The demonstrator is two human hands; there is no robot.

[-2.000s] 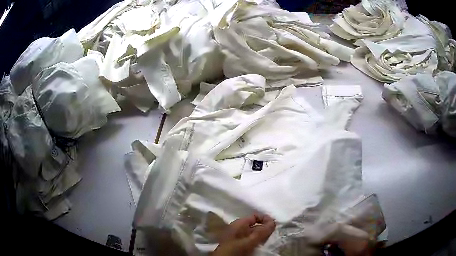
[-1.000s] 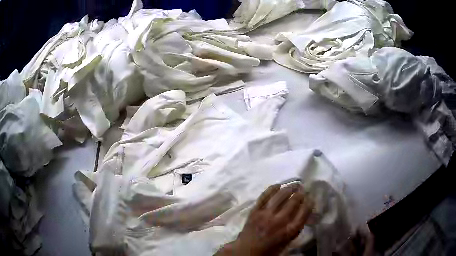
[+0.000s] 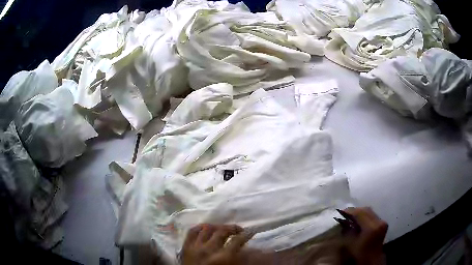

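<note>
An off-white garment lies spread in loose folds in front of me, with a small dark label near its middle. My left hand is at the bottom centre, with its fingers bent on the garment's near edge; the fingertips are partly hidden in the cloth. My right hand is at the lower right and holds small dark snips. The two pointed blades show apart and point left over the cloth edge.
A heap of off-white garments runs along the back. Bunched garments lie at the left and at the right. The white table's curved edge runs along the lower right, with a small dark speck near it.
The camera view has shifted. My left hand has moved left and down along the near edge. My right hand, barely visible one second ago, now shows with the snips. The near cloth lies flatter.
</note>
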